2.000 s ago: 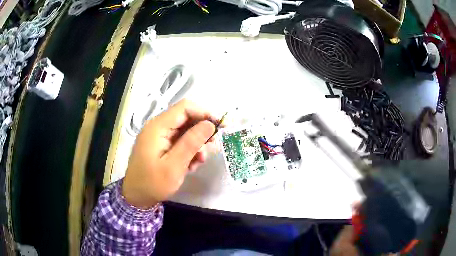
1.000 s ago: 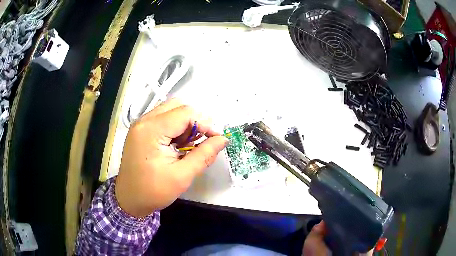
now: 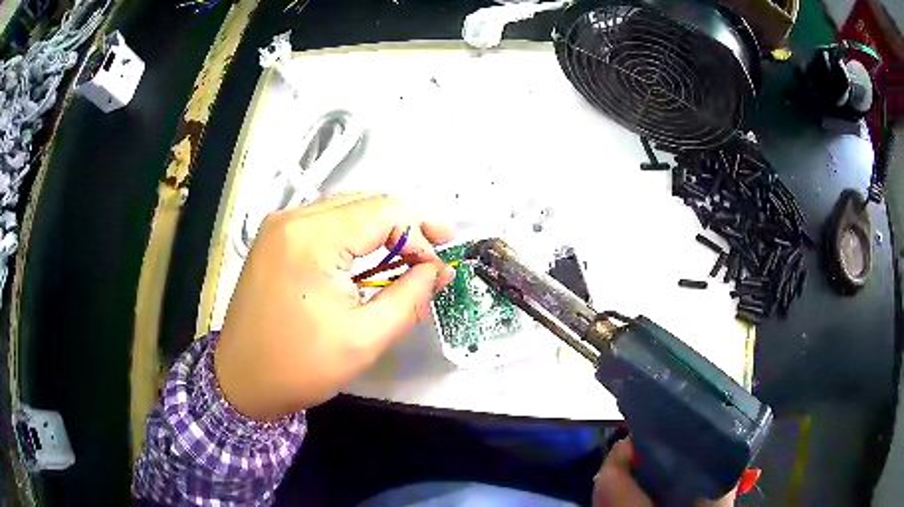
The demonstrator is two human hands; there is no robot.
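My left hand [image 3: 322,297] holds the power cord's lead wires [image 3: 387,267], blue, brown and yellow, between thumb and fingers at the upper left of the green circuit board [image 3: 471,312]. The board lies in a white plastic housing [image 3: 476,358]. My right hand [image 3: 624,480], partly cut off by the bottom edge, grips the dark soldering gun [image 3: 684,406]. Its stained metal tip is over the board's upper part, close to the wire end; contact cannot be told. A black component [image 3: 568,274] sits right of the board, partly behind the tip.
White cord loops [image 3: 317,163] lie on the work board [image 3: 446,129]. A fan [image 3: 654,74] stands at the back right, with black sleeves [image 3: 743,218] heaped before it. A brown dish-like piece [image 3: 848,243] is far right. White units [image 3: 112,74] sit on the left belt.
Since two seconds ago, the gun has come in from the right and its tip has moved onto the board's area. Over the last second, hands and gun have shifted little; the view has shifted slightly.
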